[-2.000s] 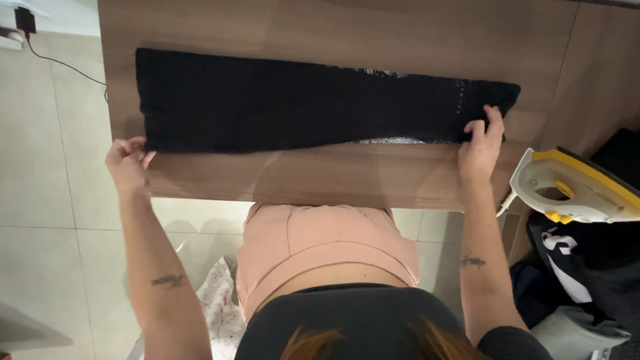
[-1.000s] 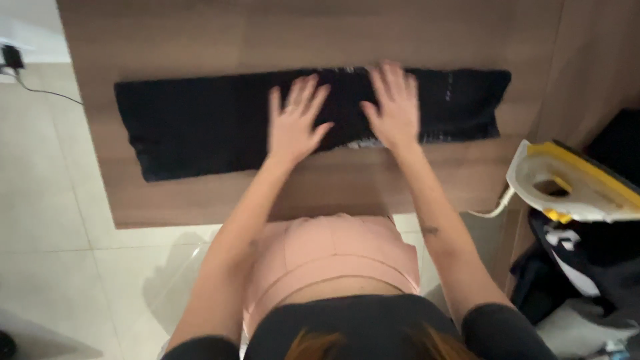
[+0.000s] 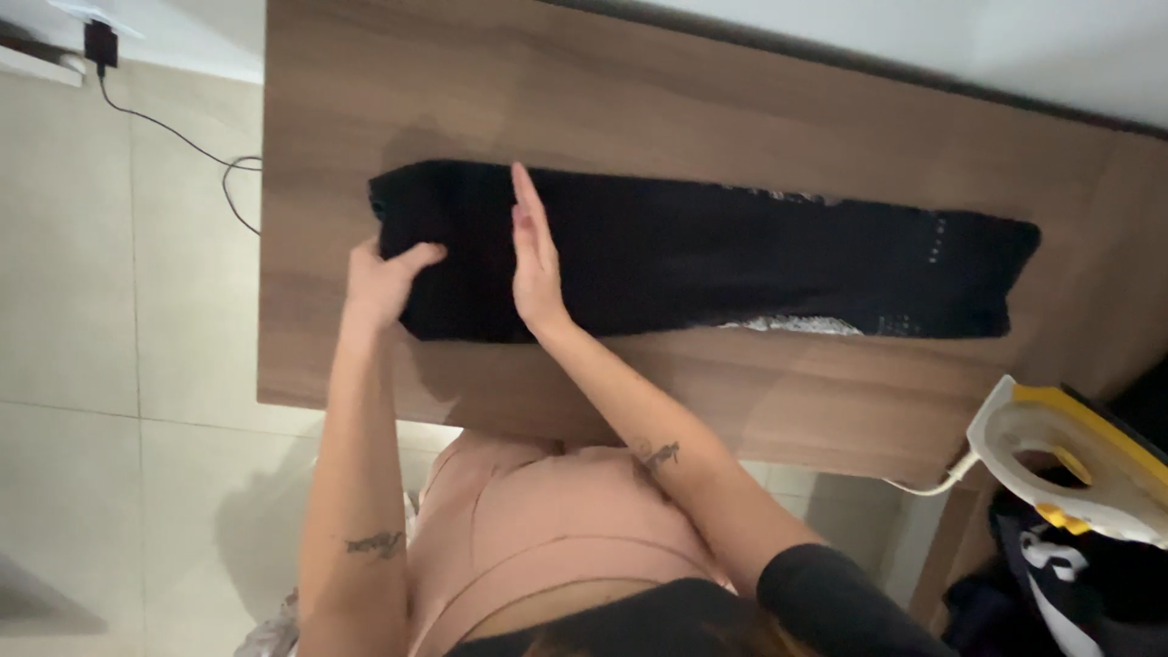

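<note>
A black garment with white print, folded into a long strip [image 3: 693,255], lies across the wooden table [image 3: 730,392]. My left hand [image 3: 383,274] grips its left end, the thumb on top and the fingers hidden under the cloth, and that end is partly lifted and bent over. My right hand [image 3: 537,255] stands on its edge across the cloth, a little to the right of my left hand, its fingers straight and together, holding nothing.
A white and yellow clothes iron [image 3: 1068,465] with a pale cord is at the right, beside the table's near corner. Dark clothes [image 3: 1049,584] lie below it. A black plug [image 3: 100,46] with a thin cable is at the upper left. A wall borders the table's far side.
Both hands lay flat on the garment's middle one second ago. My left hand has moved to the left end and taken hold there; my right hand has moved left and turned on edge. The view has shifted.
</note>
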